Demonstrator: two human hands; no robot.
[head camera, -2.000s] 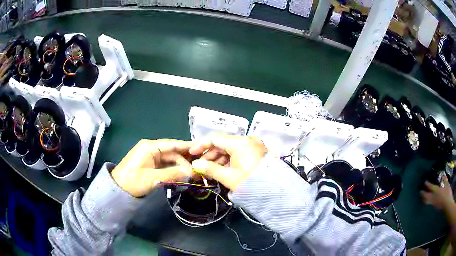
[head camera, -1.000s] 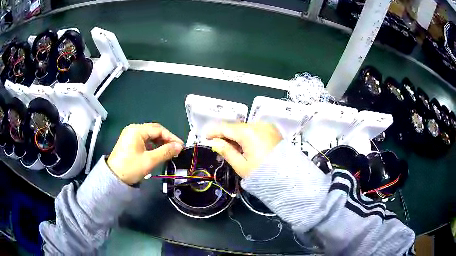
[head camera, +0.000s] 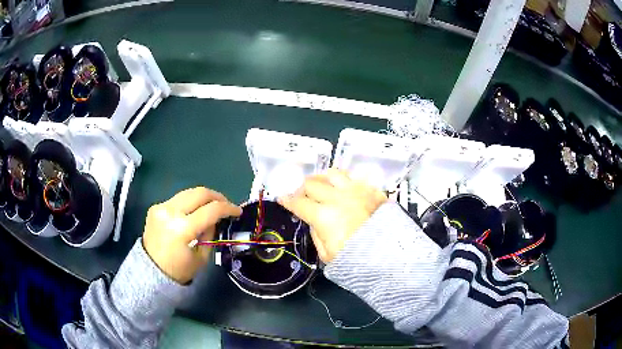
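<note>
A round white camera housing (head camera: 269, 279) with black interior lies open side up in front of me. Its flat white bracket plate (head camera: 290, 160) stands behind it. Red, yellow and black wires (head camera: 235, 243) cross the cup, with a small white plug end at the left. A yellow ring (head camera: 271, 251) is at its centre. My left hand (head camera: 183, 228) is at the cup's left rim, fingers bent, by the wires; its grip is unclear. My right hand (head camera: 334, 208) is at the upper right rim, its fingertips over the edge; whether it holds the rim is unclear.
More white housings with bracket plates (head camera: 443, 160) stand to the right. Wired camera units (head camera: 58, 184) are grouped left. Black ball modules (head camera: 569, 157) stand in rows at the right. A pale cord heap (head camera: 417, 117) lies beside the white post (head camera: 481, 65). A thin loose cord is near the front edge.
My hands first were together above the cup at the yellow wire area, then moved apart. They are now lower at its two sides, and the wires lie across the cup.
</note>
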